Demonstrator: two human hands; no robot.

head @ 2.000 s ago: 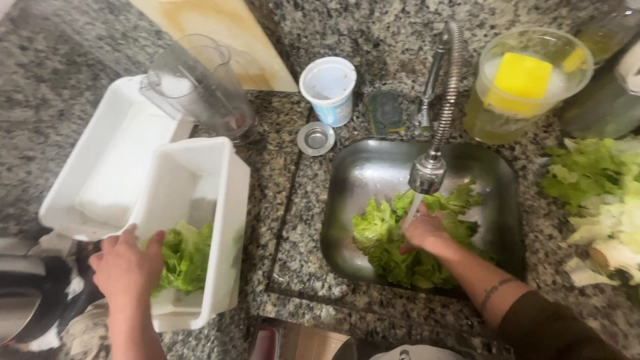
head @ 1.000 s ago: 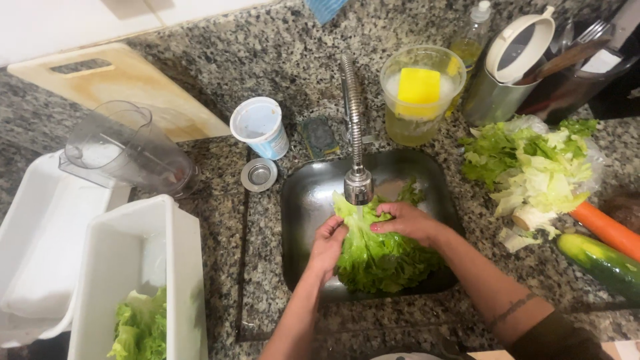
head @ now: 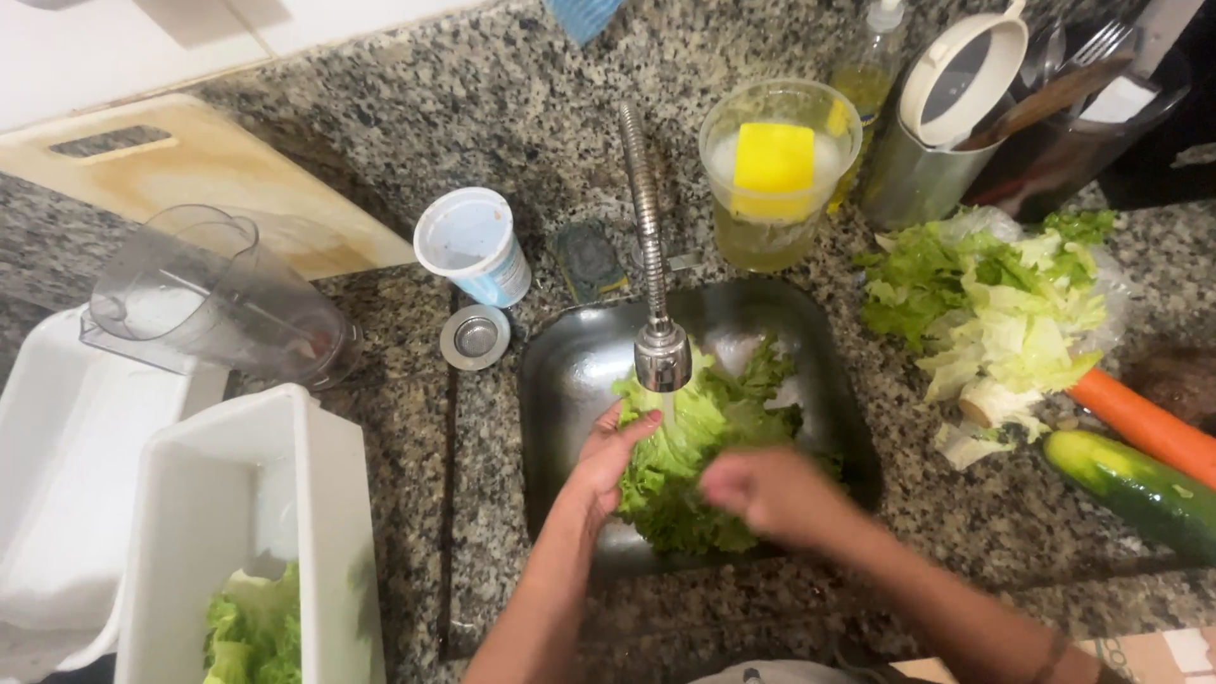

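Note:
My left hand point(head: 613, 456) grips a lettuce leaf point(head: 682, 408) by its left side, under the chrome faucet head point(head: 662, 356). A thin stream of water falls onto the leaf. My right hand point(head: 760, 489), blurred, is over the right part of the lettuce with its fingers curled; whether it holds a leaf I cannot tell. More green leaves point(head: 698, 518) lie below in the steel sink point(head: 560, 408). At the lower left, a white plastic bin point(head: 334, 532) holds some lettuce point(head: 255, 622).
Left of the sink are a metal strainer point(head: 475, 337), a plastic tub point(head: 472, 242), a clear pitcher point(head: 228, 304) and a cutting board point(head: 275, 199). Behind stands a container with a yellow sponge point(head: 774, 166). At right lie torn lettuce point(head: 1007, 294), a carrot point(head: 1145, 418) and a cucumber point(head: 1130, 484).
My left hand has moved from the white bin to the lettuce in the sink. Since one second ago, my right hand has come away from the leaf's top and lower. The view has shifted.

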